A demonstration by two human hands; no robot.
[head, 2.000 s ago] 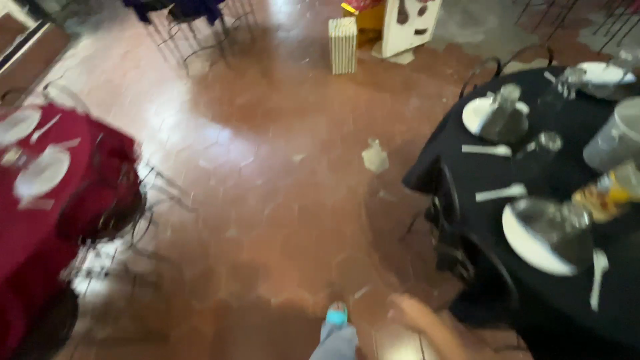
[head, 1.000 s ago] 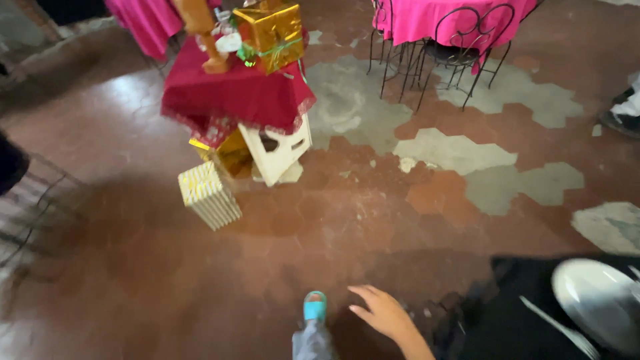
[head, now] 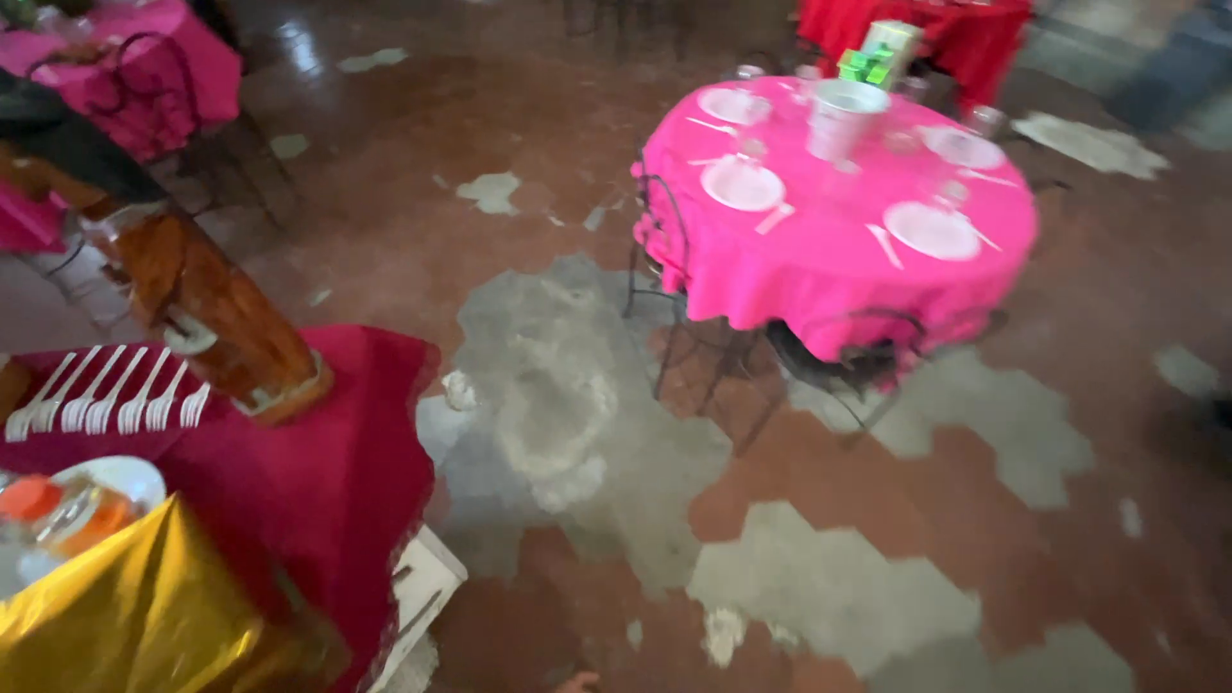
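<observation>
Only a small bit of skin, perhaps a fingertip of one hand, shows at the bottom edge of the head view, over the floor; which hand it belongs to cannot be told. Left of it stands a table with a dark red cloth [head: 318,462]. On this table lie rows of white plastic forks [head: 115,399], a white plate [head: 130,478], a bottle with an orange cap [head: 27,498] and a gold foil-wrapped box [head: 144,606]. A carved wooden post or figure [head: 217,298] rises from the cloth.
A round table with a pink cloth [head: 808,260] bears plates, plastic cutlery, glasses and a white bucket [head: 847,120]. Black metal chairs [head: 664,231] stand around it. Another pink-covered table [head: 183,67] is at upper left, a red-covered one [head: 982,43] at upper right. A white slotted stand [head: 419,587] leans below the dark red cloth.
The view has moved forward to the dark red table and the pink round table. The hand reaching over the floor a second ago has mostly left the view, as has the foot in a turquoise shoe.
</observation>
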